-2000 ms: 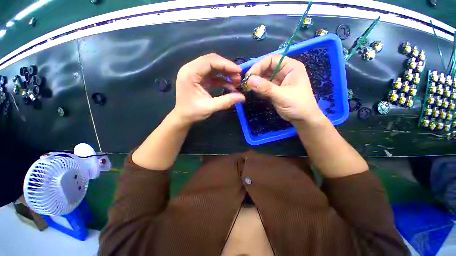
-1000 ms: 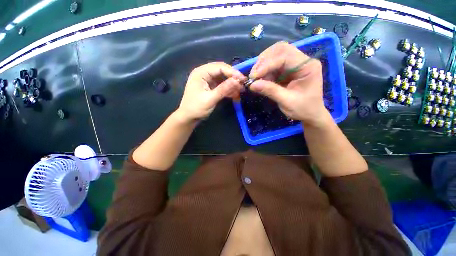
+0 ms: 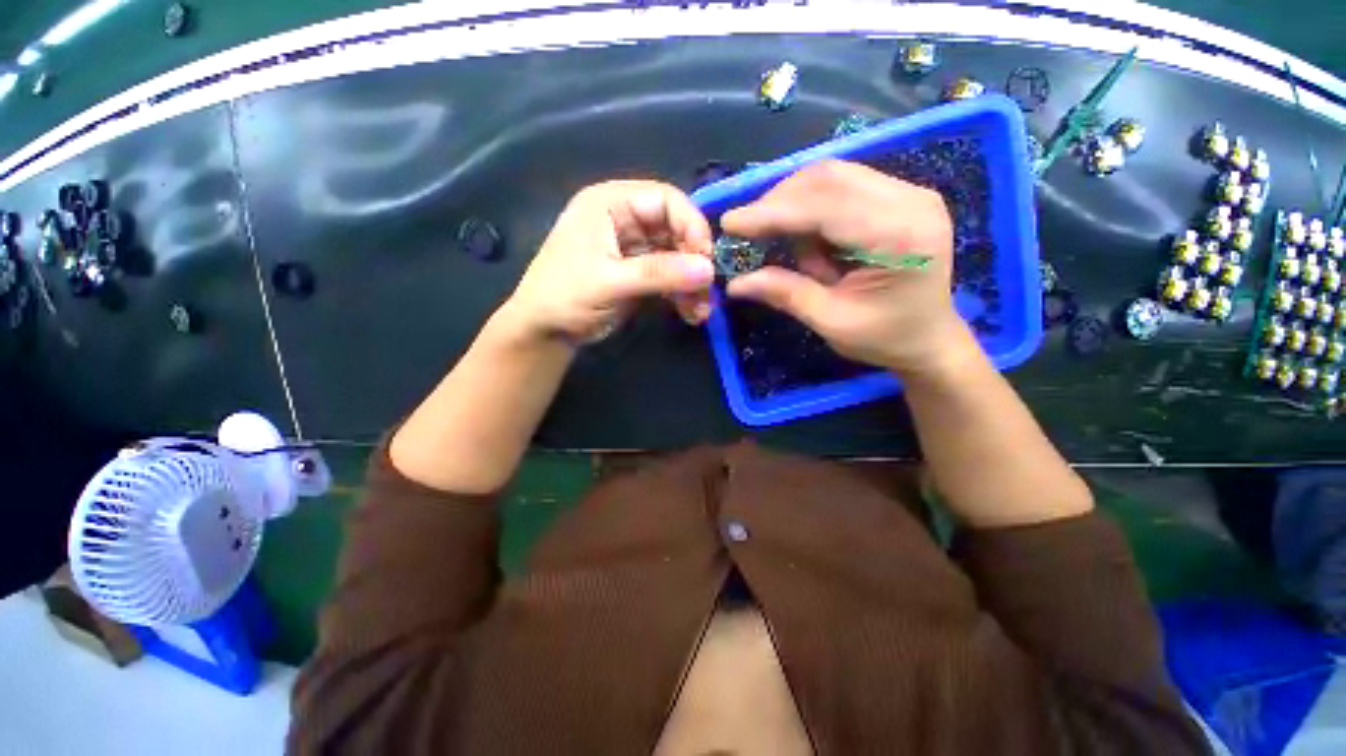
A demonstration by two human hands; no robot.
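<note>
A small round circuit board unit with a dark rim is held above the left part of the blue plastic tray. My left hand pinches its left side between thumb and fingers. My right hand has thumb and forefinger around its right side; whether they touch it is hard to tell. A green strip lies in my right hand's palm, its end sticking out. Small black parts fill the tray, partly hidden by my right hand.
Rows of metal-topped components and a PCB panel are at the right. Green strips lie behind the tray. Black housings lie on the mat, with a cluster far left. A white fan stands at lower left.
The round unit now shows its face between my hands. The green strip, earlier pointing up past the tray, now lies flat in my right hand. My right fingers have opened wider around the unit.
</note>
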